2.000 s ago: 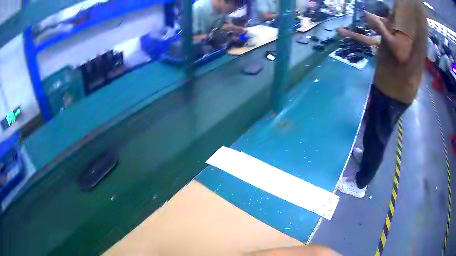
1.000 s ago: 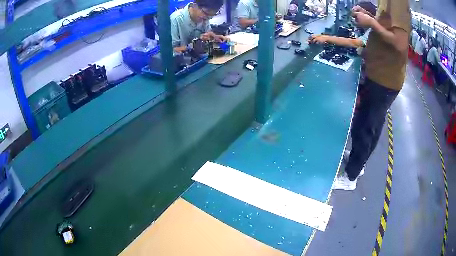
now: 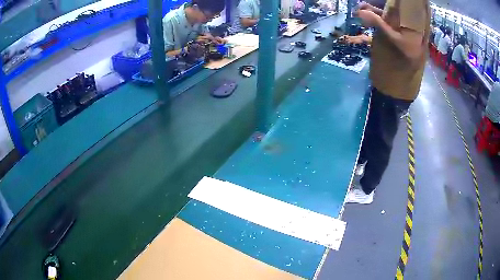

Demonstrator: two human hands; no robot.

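Note:
Neither of my hands is in the picture. The tan cardboard work mat (image 3: 203, 254) lies at the bottom, cut off by the lower edge. A part-finished unit (image 3: 51, 267), dark with a white and yellow patch, lies on the dark green conveyor belt (image 3: 142, 180) at the lower left. A black flat oval piece (image 3: 59, 228) lies just behind it, blurred. Another flat oval piece (image 3: 224, 89) lies farther up the belt. A white strip (image 3: 266, 212) lies across the teal bench (image 3: 299, 142) beyond the cardboard.
A green post (image 3: 266, 71) rises between belt and bench. A standing person in a brown shirt (image 3: 403, 49) is at the far right of the bench, by a pile of black parts (image 3: 348, 54). A seated person (image 3: 183, 27) works across the belt. Striped floor tape (image 3: 410, 191) runs along the aisle.
The view has turned to the right, so the scene sits farther left. Skin at the bottom edge two seconds ago is gone. The standing person's reaching arm has drawn nearer the black parts.

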